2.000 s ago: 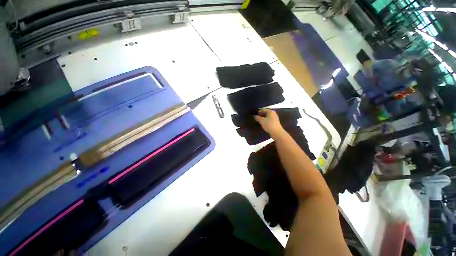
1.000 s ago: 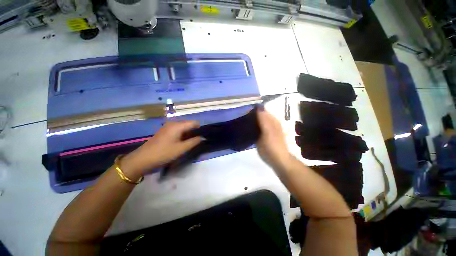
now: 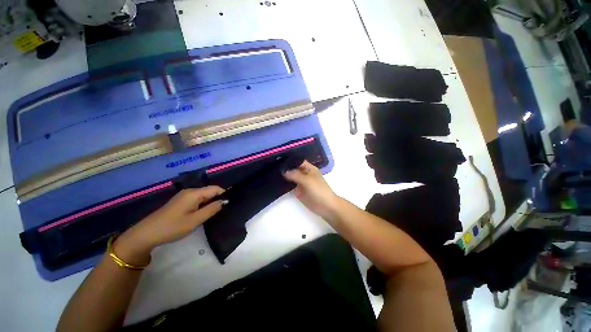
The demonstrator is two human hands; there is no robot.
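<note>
The blue sewing template (image 3: 227,133) lies open on the white table, with black strips (image 3: 116,217) and pink edge lines along its near side. My left hand (image 3: 185,214) and my right hand (image 3: 311,185) hold a black cut piece (image 3: 243,201) between them over the template's near edge at the right. One end of the piece hangs down past the edge over the white table. My left fingers are at its left part, my right fingers pinch its upper right end. A gold bangle is on my left wrist.
Several black bundles (image 3: 409,120) lie in a column at the right. A small slim metal tool (image 3: 352,117) lies beside them. The machine head (image 3: 107,10) and a dark green plate (image 3: 135,42) are at the upper left. Another blue sheet and a brown board (image 3: 472,84) are at far right.
My right hand has gone from the bundles to the template. The black piece, stretched between both hands one second ago, is now lower over the near edge. The view has swung and shifted.
</note>
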